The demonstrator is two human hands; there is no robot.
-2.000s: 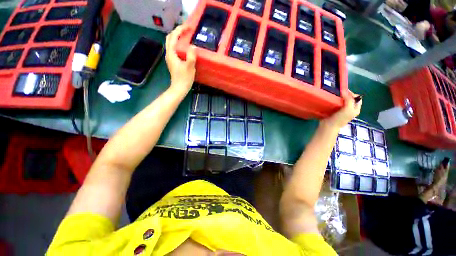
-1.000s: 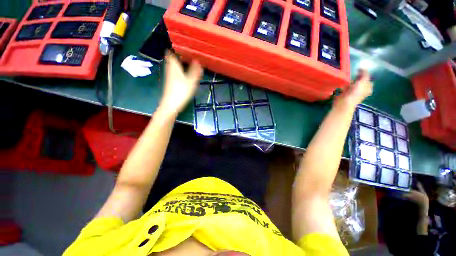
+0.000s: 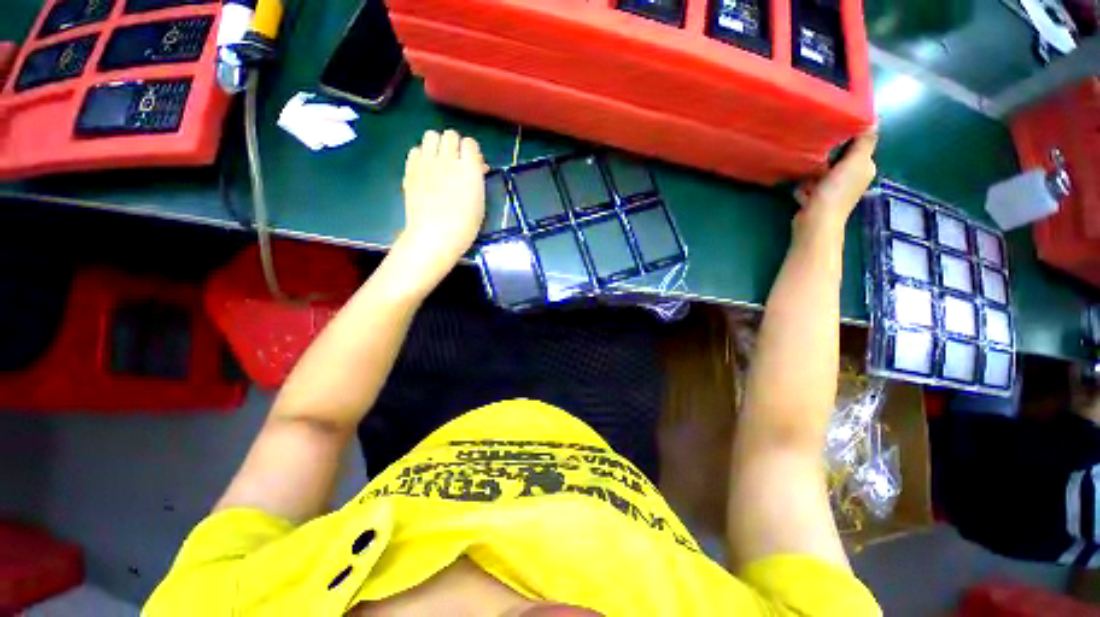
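A stack of red phone trays (image 3: 627,90) stands at the top centre, cut off by the frame edge, with black bar phones (image 3: 820,42) in its pockets. My right hand (image 3: 838,183) touches the stack's near right corner. My left hand (image 3: 443,187) is off the stack, at the left edge of the near lens blister tray (image 3: 587,229); whether it grips that tray is unclear. The tray lies tilted over the bench's front edge, with clear film at its lower right.
A second lens tray (image 3: 941,289) lies at right, beside a whitish bottle (image 3: 1025,197). At left are another phone tray (image 3: 109,151), a yellow-black tool (image 3: 256,27), a tissue (image 3: 317,121) and a smartphone (image 3: 366,60). Below are a red stool (image 3: 271,325) and a carton (image 3: 911,482) of film.
The phone tray stack has moved back on the bench. My left hand has let go of it and come down to the near lens tray, which has turned slightly. My right hand remains by the stack's corner.
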